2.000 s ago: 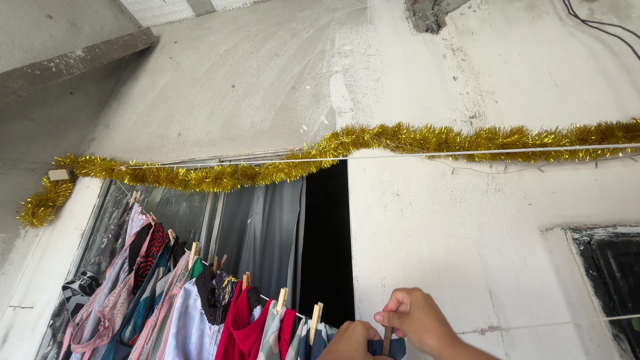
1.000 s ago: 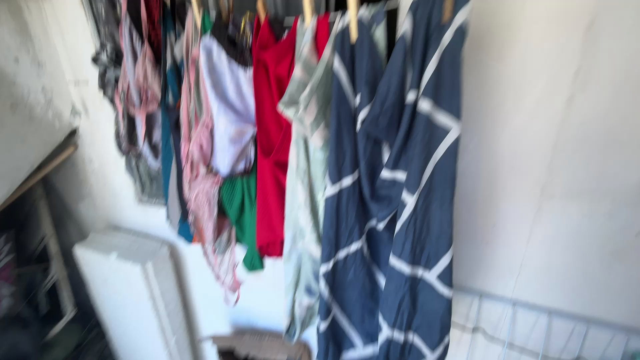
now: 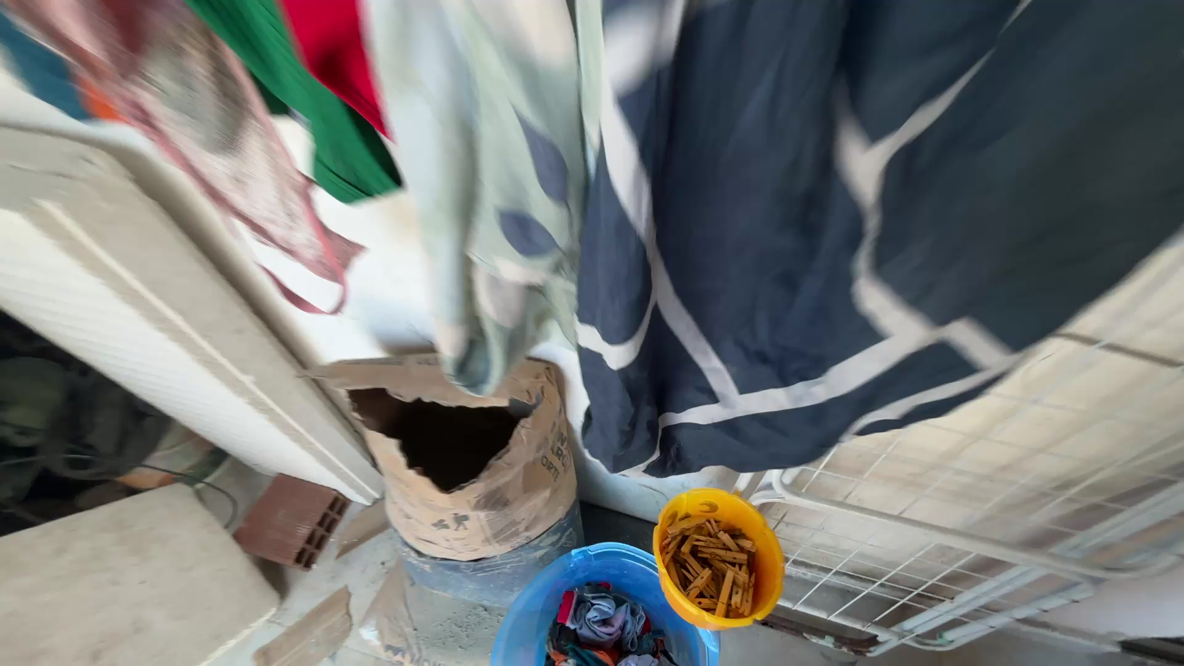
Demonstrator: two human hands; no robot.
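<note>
Neither of my hands shows in the current view. A navy cloth with white lines [image 3: 777, 277] hangs across the upper right, beside a pale green garment with dark leaf shapes [image 3: 518, 185]. Red [image 3: 338, 55], green [image 3: 310, 120] and pink [image 3: 222, 139] garments hang at the upper left, partly blurred. Below them, a yellow bucket [image 3: 775, 555] holds many wooden clothespins [image 3: 717, 564]. It overlaps the rim of a blue tub [image 3: 518, 620] that contains crumpled clothes [image 3: 606, 620].
A torn paper sack [image 3: 481, 518] stands open left of the tub. A white wire rack [image 3: 925, 546] leans at the right. A hollow red brick [image 3: 291, 520], a wood scrap [image 3: 310, 629] and a pale slab [image 3: 129, 573] lie at the lower left.
The view has swung down from the clothesline to the floor. Both hands, at the line two seconds ago, are out of sight. The bucket and tub have come into view.
</note>
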